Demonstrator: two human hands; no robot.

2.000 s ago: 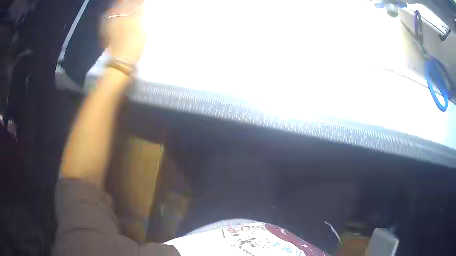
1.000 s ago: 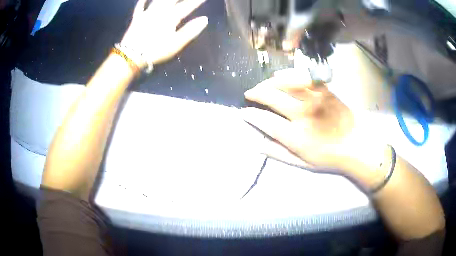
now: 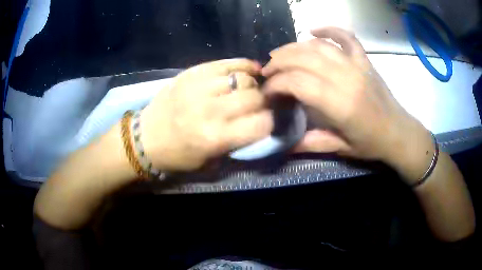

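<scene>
The black fabric panel point(image 3: 158, 31) lies on the white table, covering its upper left and middle. My left hand point(image 3: 211, 108) and my right hand point(image 3: 327, 89) meet in front of the panel's lower edge, above the table's front edge. Their fingers are curled and pinch a small dark piece between them. A pale curved piece point(image 3: 259, 147) shows below the fingers of my left hand. The fingers hide most of both pieces, and the hands are slightly blurred.
Blue scissor handles point(image 3: 430, 45) lie at the upper right. The ruler-marked grey front edge point(image 3: 275, 176) of the table runs below the hands. A blue strip point(image 3: 13, 58) is at the far left. A pale sheet or cloth point(image 3: 124, 103) shows beside my left wrist.
My hands were spread apart over the panel and table; they have come together near the front edge and closed on small pieces. The view has shifted, and the machine head has left it.
</scene>
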